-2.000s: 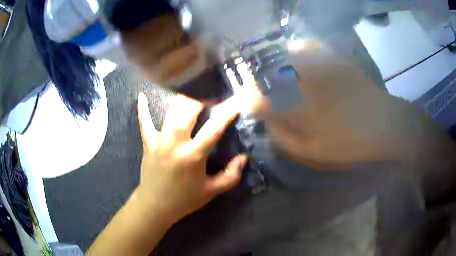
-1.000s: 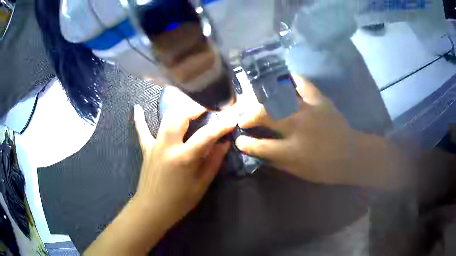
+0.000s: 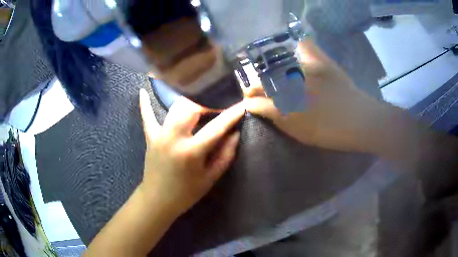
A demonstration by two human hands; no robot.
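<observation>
The dark grey garment panel (image 3: pixel 115 150) lies under the white sewing machine head (image 3: pixel 83 22), with fine ribbing visible. My left hand (image 3: pixel 183 145) lies on it, fingers spread, index fingertip at a small fold of cloth. My right hand (image 3: pixel 331 110) meets it there, partly behind the translucent grey block (image 3: pixel 289 90). Both hands hold cloth at the fold. The shiny shield (image 3: pixel 186 55) mirrors a hand and hides the needle point. Metal parts (image 3: pixel 243 73) show beside the block. No separate small piece can be made out.
A navy fringe (image 3: pixel 83 83) hangs left of the head. A bundle of black cut pieces (image 3: pixel 17 175) lies at the far left. White table surface shows at right (image 3: pixel 407 50), with a dark seam line. The panel's curved front edge runs near the table's front.
The panel has shifted and turned, covering much of the white curved opening at left. The shiny strip below my fingertips is no longer visible. My right fingers have moved up towards the needle area.
</observation>
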